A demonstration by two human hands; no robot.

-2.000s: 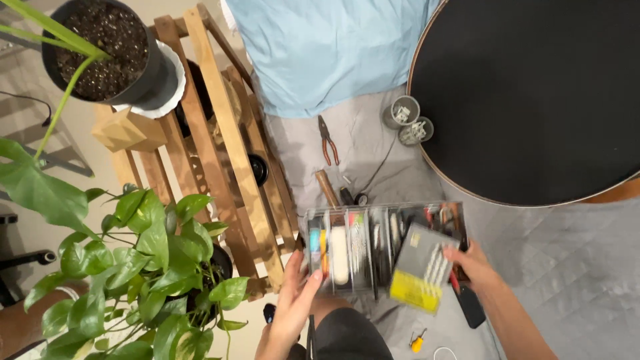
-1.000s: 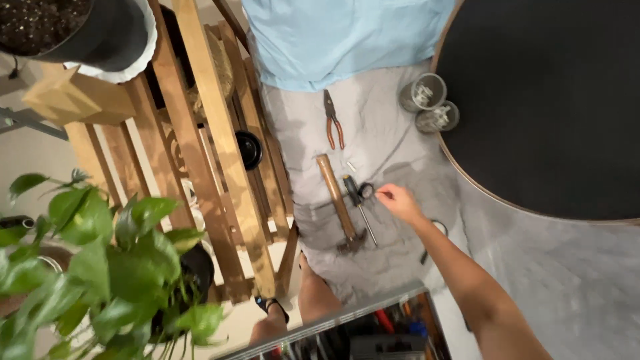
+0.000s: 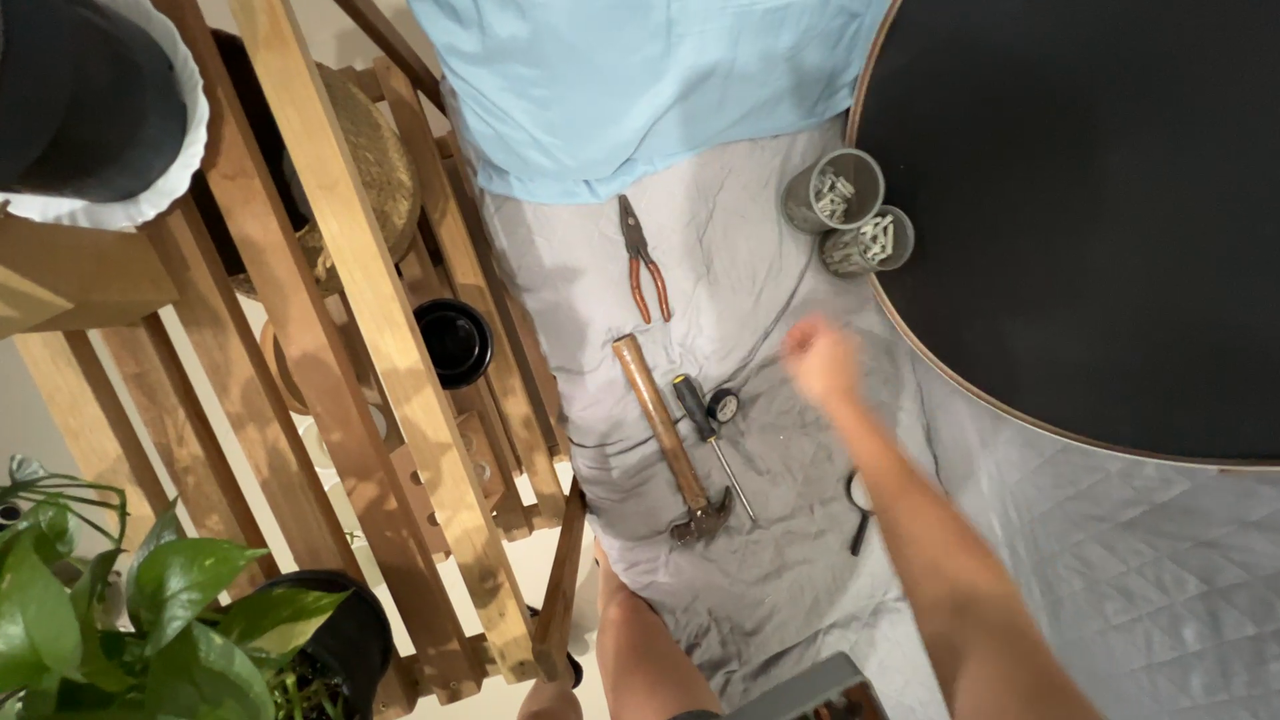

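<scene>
My right hand (image 3: 822,362) is blurred above the grey sheet, up and right of a roll of black tape (image 3: 722,405); whether its fingers hold anything cannot be told. Beside the tape lies a screwdriver (image 3: 712,440) with a black and yellow handle. To its left rests a claw hammer (image 3: 662,425) with a wooden handle, head toward me. Pliers with red handles (image 3: 642,262) lie farther up. A magnifying glass (image 3: 859,515) is partly hidden by my forearm. My left hand is out of view.
Two clear cups (image 3: 833,191) of small pale pieces stand by a round black tabletop (image 3: 1080,230). A light blue pillow (image 3: 650,90) is at the top. Left is a slatted wooden rack (image 3: 385,370) with potted plants (image 3: 190,610). A tool box's edge (image 3: 800,690) shows at the bottom.
The box that both hands held two seconds ago is now mostly below the view. My right hand has moved up and right, away from the tape roll it was at one second ago.
</scene>
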